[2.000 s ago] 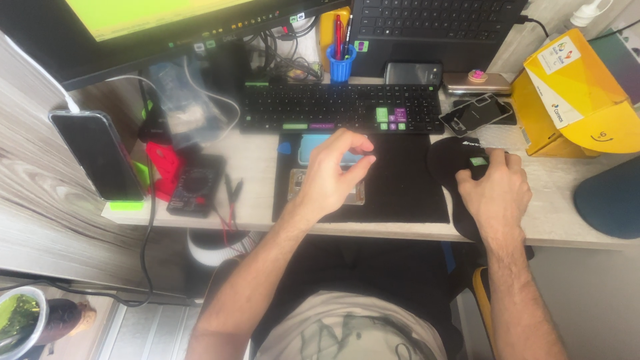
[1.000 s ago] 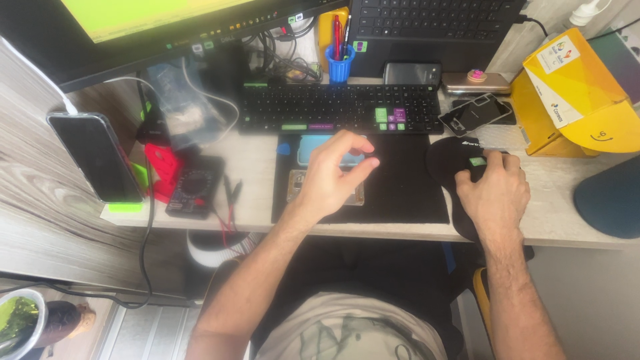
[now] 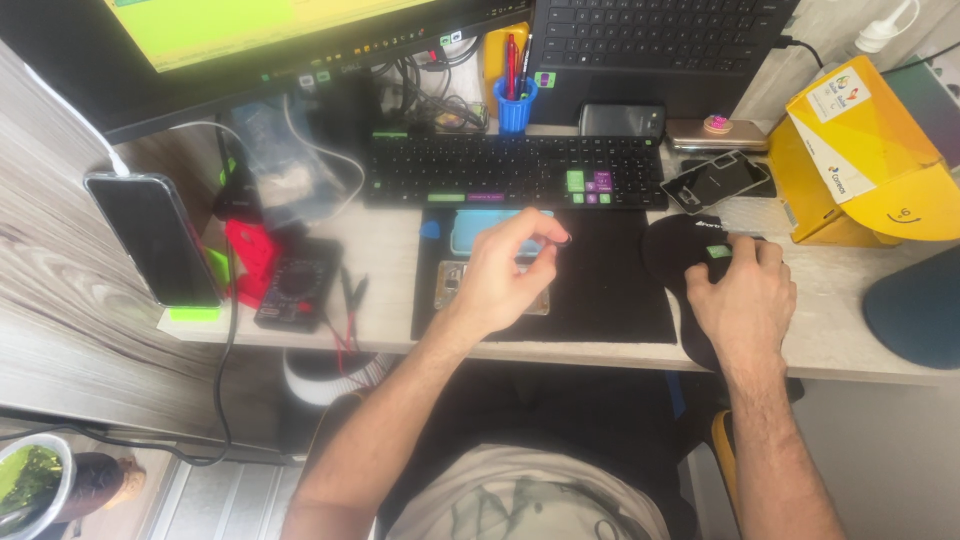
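My left hand [image 3: 510, 277] hovers over a black mat [image 3: 607, 300], its thumb and index finger curled toward each other. A small dark ring-like thing shows at the index fingertip; whether it is held I cannot tell. Partly hidden behind that hand are a light-blue case [image 3: 469, 231] and a clear-framed board or device [image 3: 450, 277]. My right hand [image 3: 750, 300] rests over a computer mouse, mostly hidden under the palm, with a green sticker [image 3: 718, 252] at its front. Beneath lies a black mouse pad with a wrist rest [image 3: 671, 247].
A black keyboard [image 3: 480, 169] lies behind the mat, a blue pen cup [image 3: 514, 109] beyond it. To the left are a multimeter [image 3: 296, 285] and a propped phone [image 3: 150, 240]. Phone parts [image 3: 716, 180], a yellow box [image 3: 847, 157] and a dark blue cylinder [image 3: 919, 307] occupy the right.
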